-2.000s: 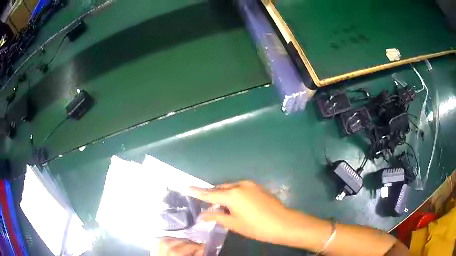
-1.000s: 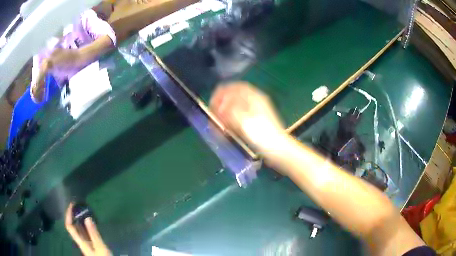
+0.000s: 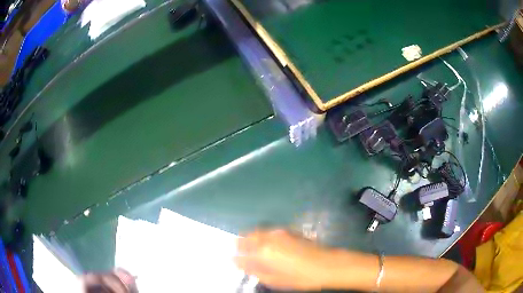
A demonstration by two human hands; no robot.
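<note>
Whitish, glaring poly bags [image 3: 178, 252] lie fanned at the bottom of the view. My right hand [image 3: 278, 260] is blurred at their right edge; a small shiny bit shows below it, and its grip cannot be made out. My left hand [image 3: 117, 280] is blurred and cut off by the bottom edge, at the bags' lower left; whether it holds anything cannot be told. Loose black power adapters [image 3: 378, 205] with cords lie at the right, some with prongs showing, in a tangled pile [image 3: 433, 134].
A bluish divider strip [image 3: 264, 71] runs beside a framed green board [image 3: 361, 86] with a pale lump [image 3: 411, 52]. The green belt [image 3: 155, 109] carries dark adapters at far left. Another bag stack [image 3: 51, 269] is at lower left, a blue bin edge [image 3: 12, 269] beside it. Thin clear strips [image 3: 481, 137] lie right.
My right hand has moved from over the framed board to the bags. My left hand, earlier on a black adapter over the belt, is now at the bottom edge. The camera view has shifted.
</note>
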